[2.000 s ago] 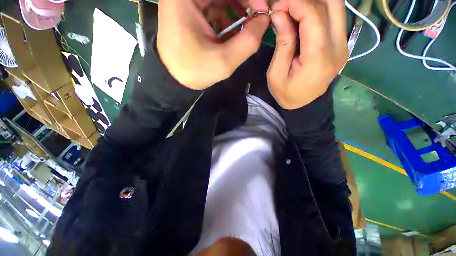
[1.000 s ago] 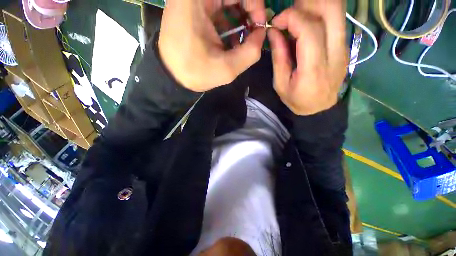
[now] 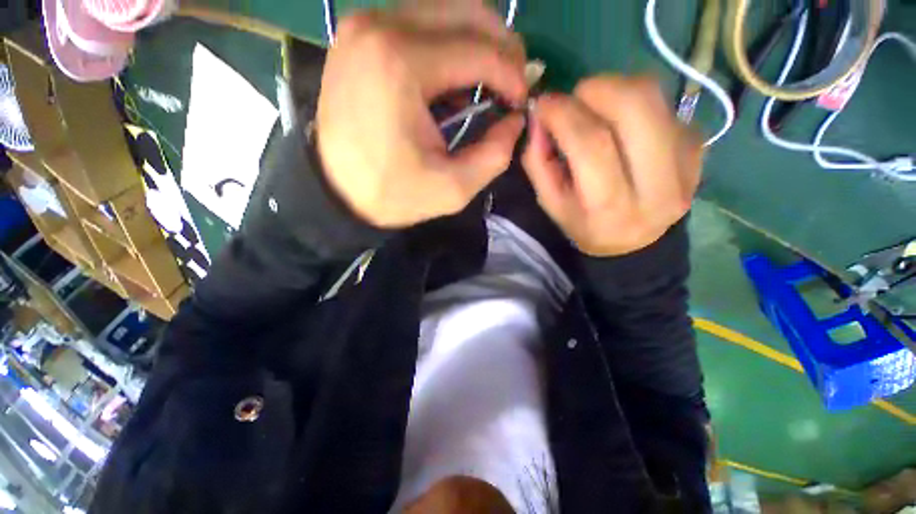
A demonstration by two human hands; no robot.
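Observation:
My left hand [image 3: 407,131] and my right hand [image 3: 623,166] are held up at the top centre, fingertips nearly touching. Both pinch the wire ends [image 3: 529,103] between thumb and forefinger. The white cable [image 3: 472,118] runs through the curl of my left hand. A small cream scrap [image 3: 535,70], apparently masking tape, shows just above the fingertips. The fingers hide most of the joint, and the hands are slightly blurred.
The masking tape roll [image 3: 736,45] lies on the bench at the upper right, with tools and looping white cord. A pink fan [image 3: 90,50], white paper [image 3: 226,131] and cardboard boxes [image 3: 90,151] are at the left. A blue plastic stool [image 3: 829,346] is at the lower right.
Both hands have moved down a little in the picture, still pinching together. The right-hand fingers are more curled. The bench things at the upper right have shifted left with the view.

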